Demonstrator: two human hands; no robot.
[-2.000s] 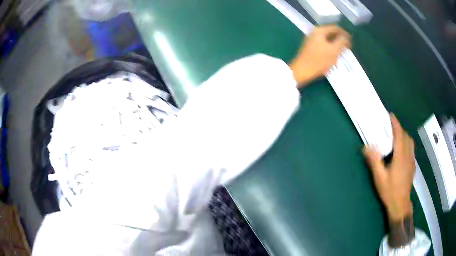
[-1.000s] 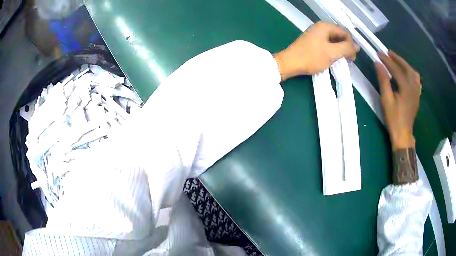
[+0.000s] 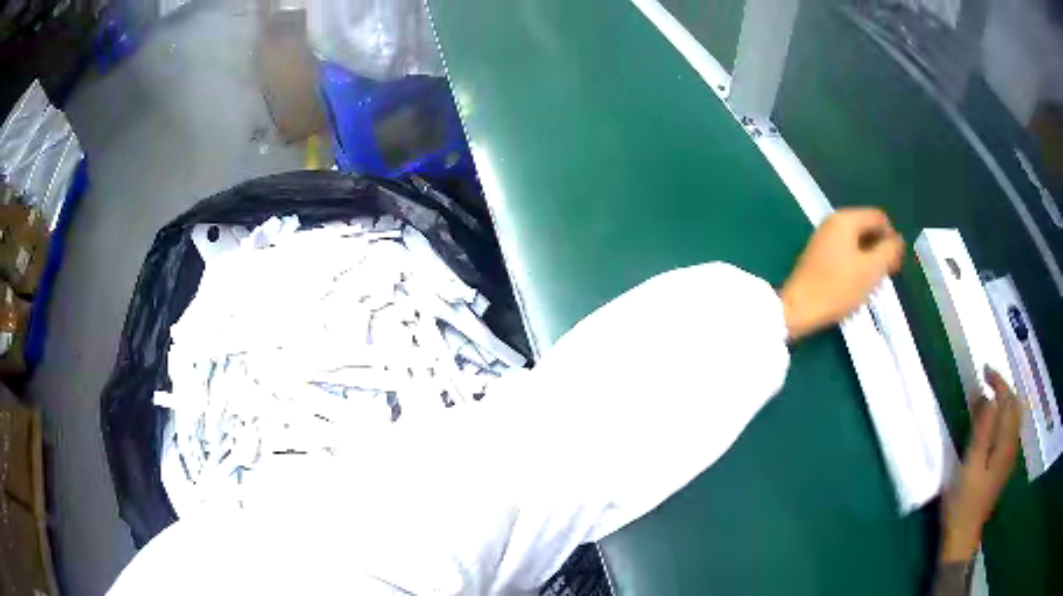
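Note:
My left hand (image 3: 845, 274) is closed on the upper end of a long white card piece (image 3: 895, 396), which lies slanted across the green table's right side. My right hand (image 3: 985, 460) is near its lower end, with fingertips at the lower part of a white folded insert (image 3: 958, 305) beyond the rail. The frame does not show whether they grip it. A second folded insert (image 3: 1026, 373) with a dark hole lies just right of it.
A black bin liner (image 3: 134, 408) full of white scraps (image 3: 291, 338) stands left of the green table (image 3: 583, 151). A pale guide rail (image 3: 793, 169) curves along the table. A white upright post (image 3: 764, 58) stands at the rail. A blue crate (image 3: 391, 122) is behind the liner.
The view has turned, so the liner shows more fully. The card with a split opening under my left hand now looks narrower. My right hand has moved from the upper strips to the lower inserts.

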